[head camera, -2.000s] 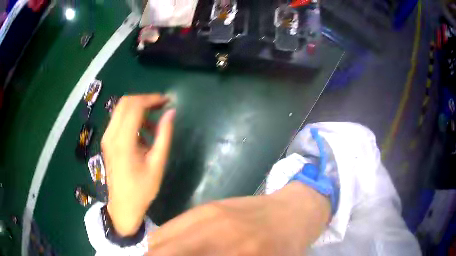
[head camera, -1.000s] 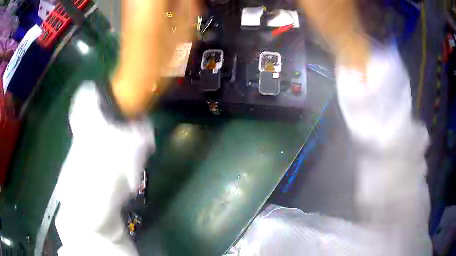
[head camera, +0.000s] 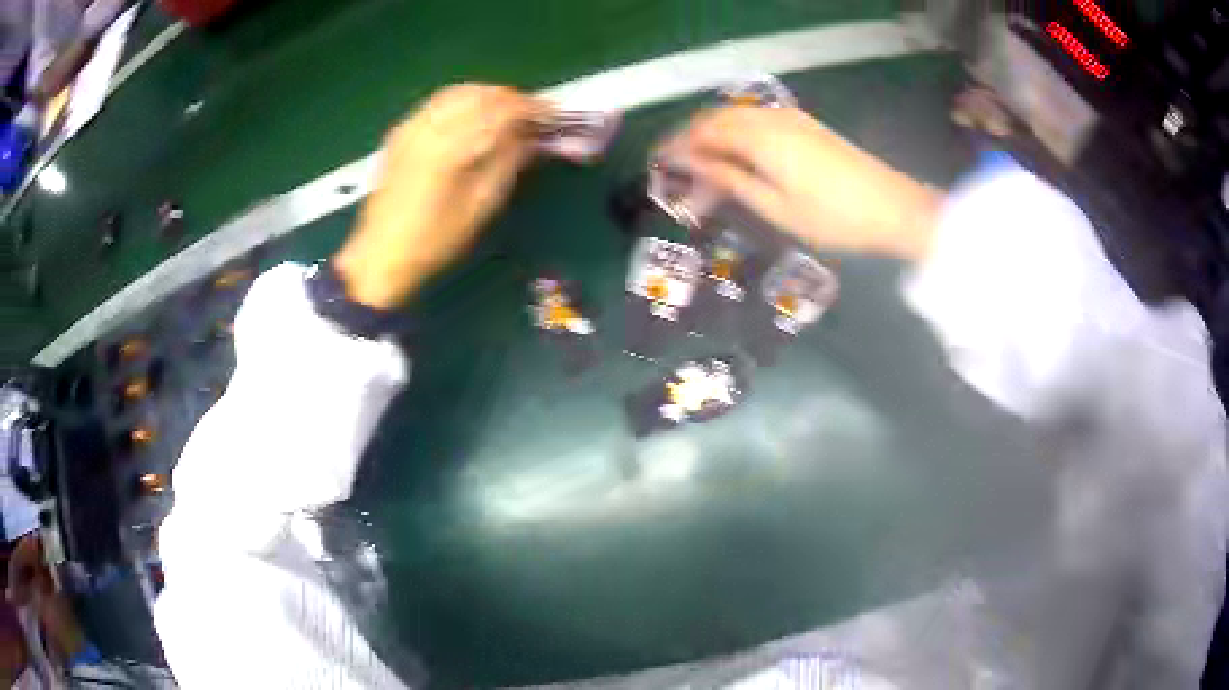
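My left hand (head camera: 452, 169) is at the upper middle left, its fingertips closed on a small pale-rimmed unit (head camera: 580, 134) near the pale rail. My right hand (head camera: 789, 175) is to its right, blurred, with its fingertips at another pale-rimmed unit (head camera: 678, 189); whether it grips it is unclear. Below the hands, several joined units lie on the green bench: one with a white-rimmed housing (head camera: 662, 274), one at the right (head camera: 798, 289), one lower down (head camera: 698, 390), and a dark one with an orange patch (head camera: 558, 307) at the left.
The pale curved rail (head camera: 290, 209) crosses behind the hands, with the green conveyor (head camera: 351, 81) beyond. A tray of dark parts with orange patches (head camera: 101, 445) is at the left. Dark equipment with red digits (head camera: 1082, 41) is at the upper right. A person's hand (head camera: 38, 593) shows at the lower left.
The view has turned left, from the black fixture to the units on the bench. Both hands, earlier reaching over the fixture, are now near the rail. A unit now shows in my left fingers.
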